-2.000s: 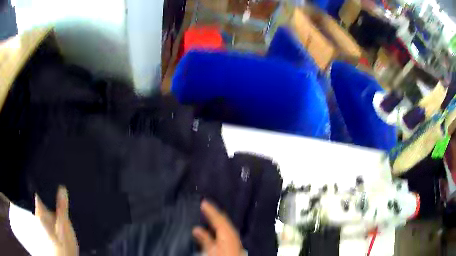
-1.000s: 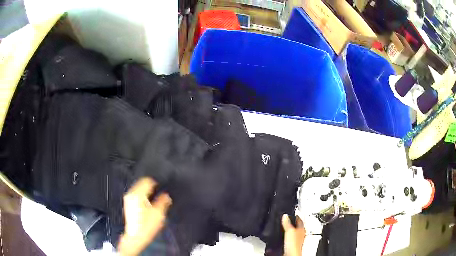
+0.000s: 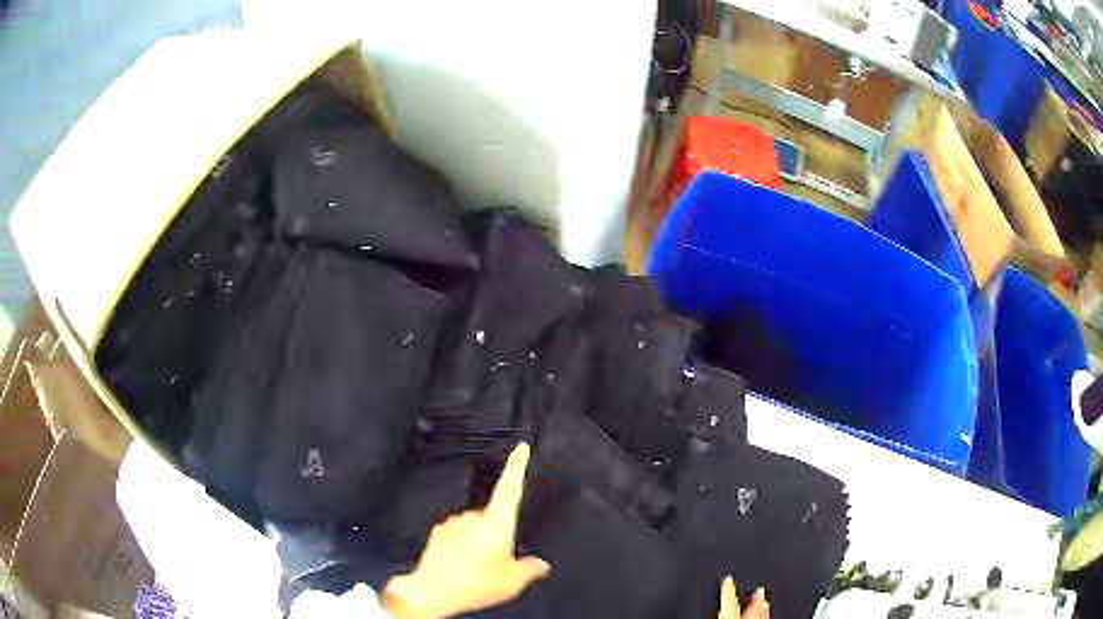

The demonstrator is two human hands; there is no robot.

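Observation:
Black fabric panels (image 3: 351, 375) lie in thick overlapping piles, some with small pale logos. They run from an open carton (image 3: 145, 157) on the left onto the white table (image 3: 871, 453). My left hand (image 3: 466, 562) is over the pile at the lower middle, index finger extended and thumb apart, holding nothing that I can see. My right hand (image 3: 743, 601) is cut off by the bottom edge; only fingertips show on the panel nearest the machine. Whether it grips the panel cannot be told.
A large blue bin (image 3: 823, 302) stands behind the table, with a second blue bin (image 3: 1040, 387) to its right. A red stool (image 3: 729, 151) is behind them. The white sewing machine (image 3: 943, 602) is partly visible at the lower right. Brown cardboard (image 3: 79, 532) is at the lower left.
The view has shifted left, showing more of the carton. My left hand's index finger is now extended over the pile. My right hand shows less, at the bottom edge. The panels between the hands lie differently.

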